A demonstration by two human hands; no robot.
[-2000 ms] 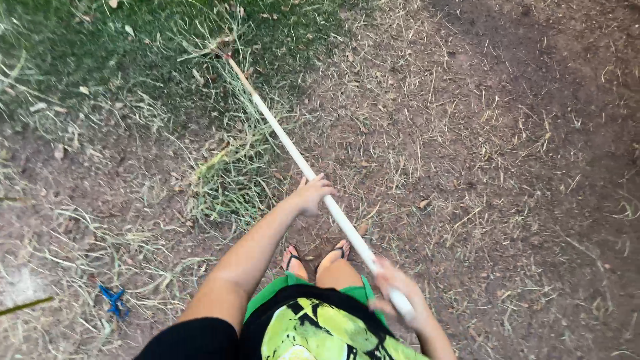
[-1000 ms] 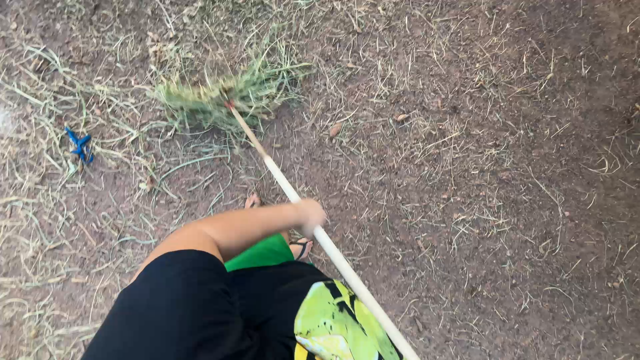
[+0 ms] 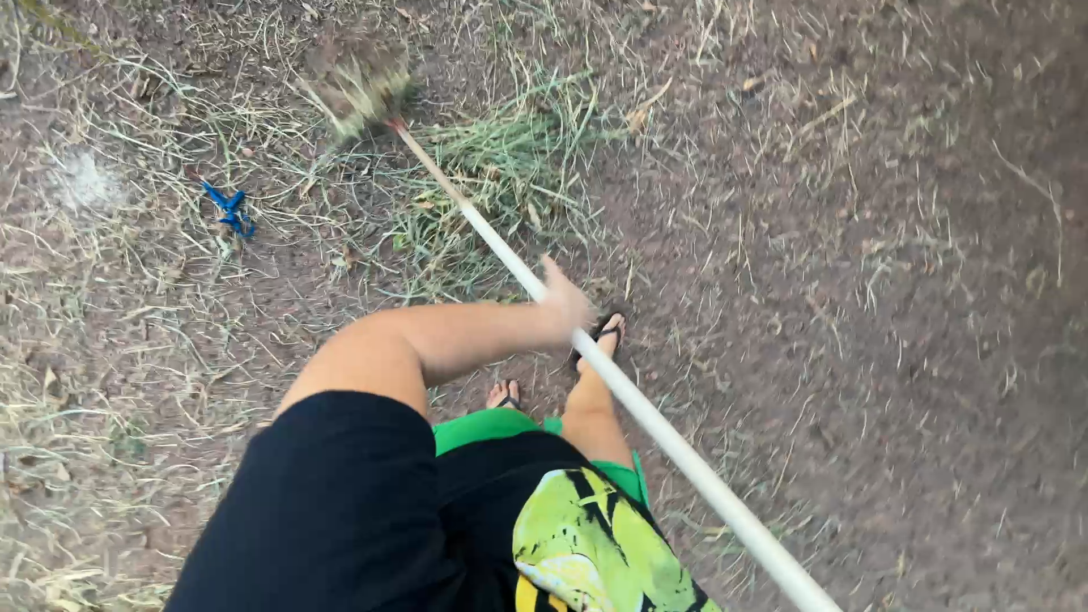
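Note:
My left hand (image 3: pixel 565 304) is closed around a long white pole (image 3: pixel 671 438), its thumb along the shaft. The pole slants from the bottom right up to a rake head (image 3: pixel 365 93), which is blurred and tangled with dry grass, so its tines cannot be made out. Just right of that head lies a heap of cut green grass (image 3: pixel 510 161). My right hand is out of view, and the pole's near end runs past the bottom edge.
Blue scissor-like objects or cord (image 3: pixel 228 208) lie on the ground left of the heap. Loose dry grass covers the soil at the left. My feet in black flip-flops (image 3: pixel 610 336) stand below the pole.
The rake head has moved from the grass heap to its upper left. My right hand, on the pole's near end two seconds ago, has left the view. The view has shifted.

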